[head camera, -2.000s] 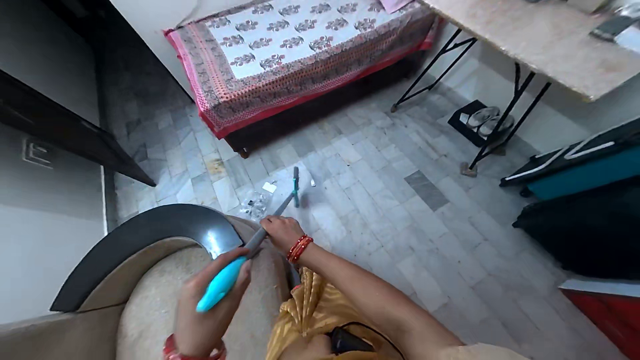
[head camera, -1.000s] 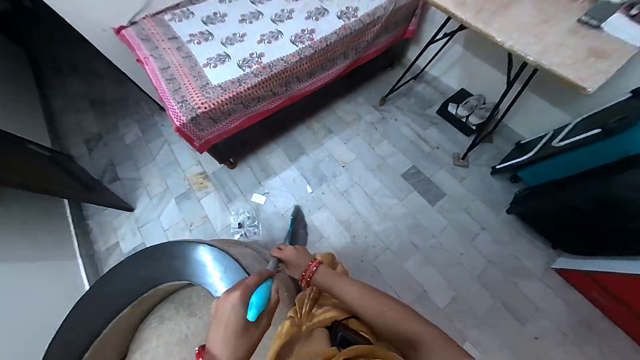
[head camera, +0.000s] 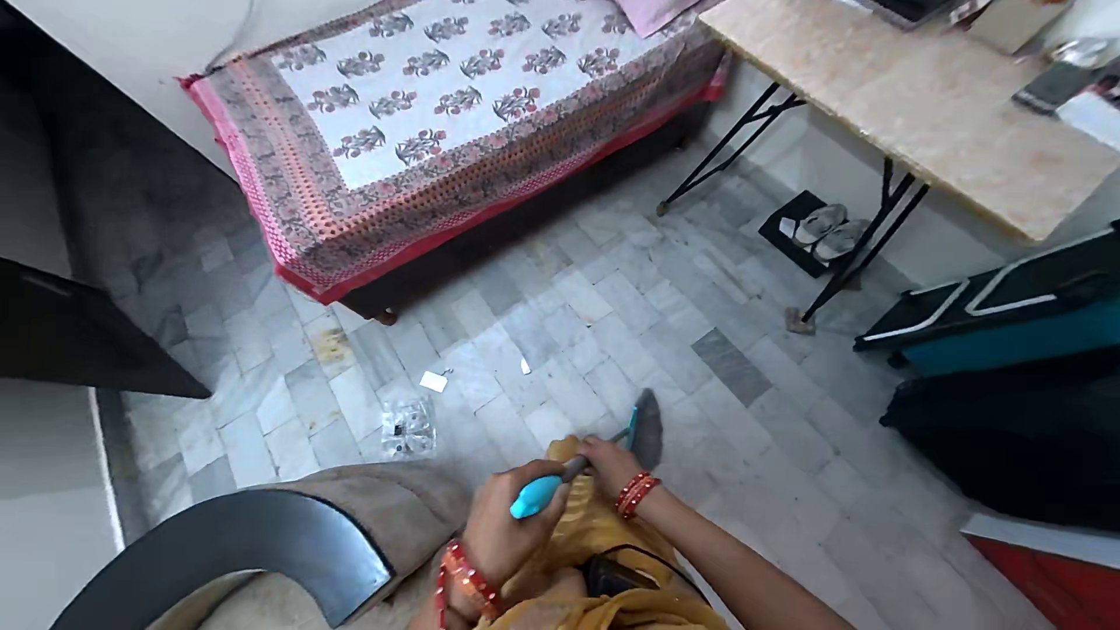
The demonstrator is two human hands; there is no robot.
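Note:
My left hand (head camera: 510, 516) is closed around the upper end of a long-handled floor brush or mop (head camera: 536, 496), whose turquoise grip tip sticks out of the fist. Lower down the grey pole, my right hand (head camera: 608, 462) grips it too. The tool's dark head (head camera: 647, 430), with a turquoise edge, is on or just above the tiled floor, beyond my right hand. To its left on the floor lie a clear plastic packet (head camera: 409, 429), a white paper piece (head camera: 433, 381) and a smaller white scrap (head camera: 525, 366). Red bangles circle both wrists.
A bed with a floral bedspread (head camera: 455, 105) stands ahead. At right are a folding-leg table (head camera: 919, 114), shoes (head camera: 827, 229) on a black mat or box beneath it, and dark luggage-like items (head camera: 1006, 429). A sofa with a black curved armrest (head camera: 262, 525) is close at lower left.
The tool's head has moved right across the floor, away from the plastic packet and paper pieces. Both hands have kept hold of the pole and shifted right.

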